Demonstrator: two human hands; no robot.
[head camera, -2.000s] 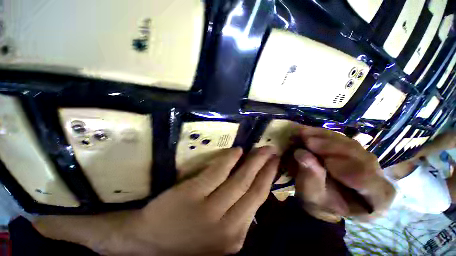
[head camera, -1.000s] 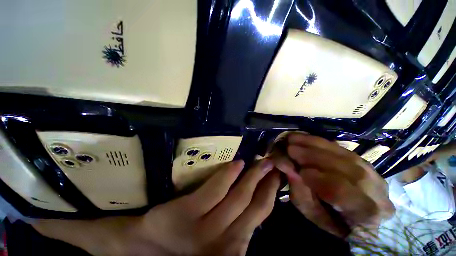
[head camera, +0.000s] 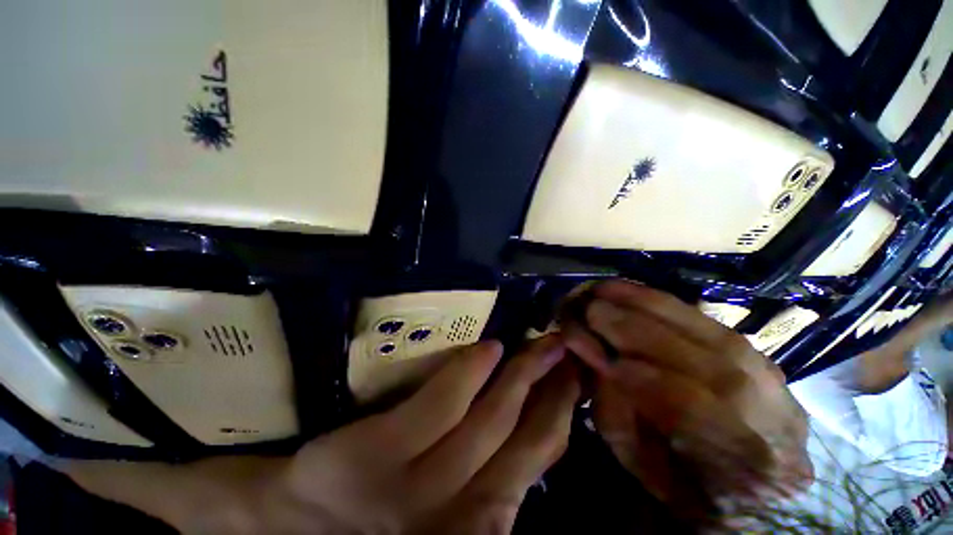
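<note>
My left hand (head camera: 428, 449) lies flat, fingers slightly apart, over the lower row of cream phone-shaped covers. It partly hides one cover (head camera: 392, 366) with dark discs in its camera rings. Its fingertips touch the edge of the cover beside it, which is almost wholly hidden by both hands. My right hand (head camera: 690, 387) is pinched over that cover, its fingertips against my left fingertips. A thin dark tool (head camera: 601, 342) shows between its fingers; its tip is hidden.
The glossy black tray (head camera: 475, 157) holds more cream covers, one with a dark starburst logo (head camera: 209, 128) at upper left and one sideways (head camera: 669, 167) above my right hand. More trays run to the upper right. A person in a white shirt (head camera: 888, 408) is at the right.
The view has shifted, so the covers sit a little lower and further left. My right fingers have turned and closed in towards my left fingertips. My left hand stays on the covers.
</note>
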